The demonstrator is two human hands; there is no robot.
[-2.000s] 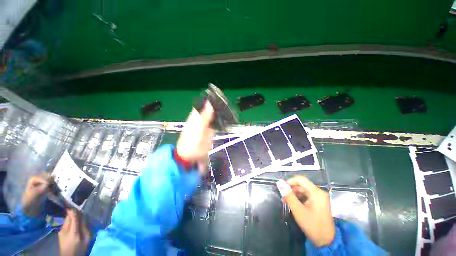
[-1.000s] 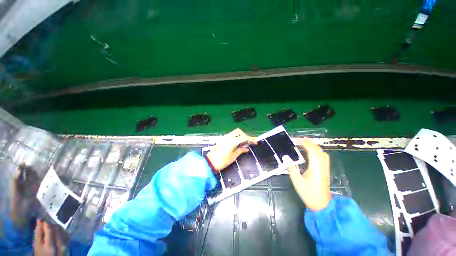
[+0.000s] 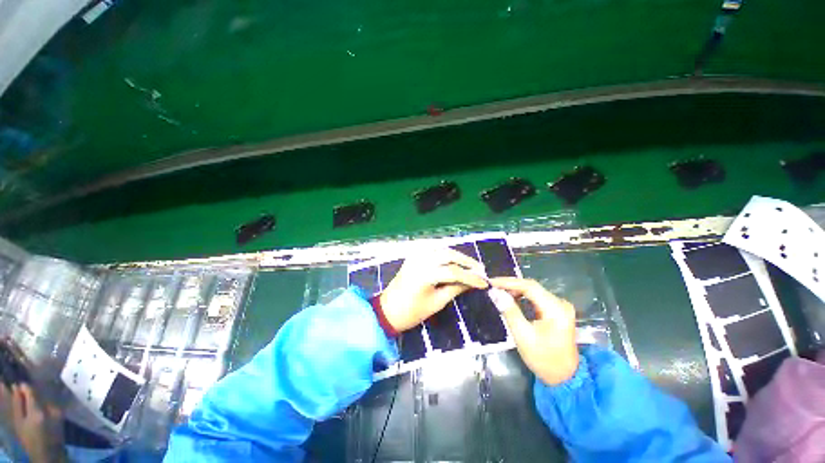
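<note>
A white sticker sheet with several large black film rectangles lies over a clear tray in front of me. My left hand, with a dark red wristband, is over the sheet's middle and hides part of it. My right hand, with a white thumb cover, is at the sheet's right end. The fingertips of both hands meet over the rightmost rectangles. The right thumb and finger are pinched at a dark film edge. What the left fingertips hold is hidden.
Several black film-covered boards lie on the green belt behind the worn white rail. A blister tray, a spotted sheet and another person's hand are left. More sticker sheets, a spotted sheet and a pink sleeve are right.
My left hand has let go of the dark board seen two seconds ago and come to the sticker sheet. The sheet has turned to lie straighter. Both hands' fingertips have come together over it.
</note>
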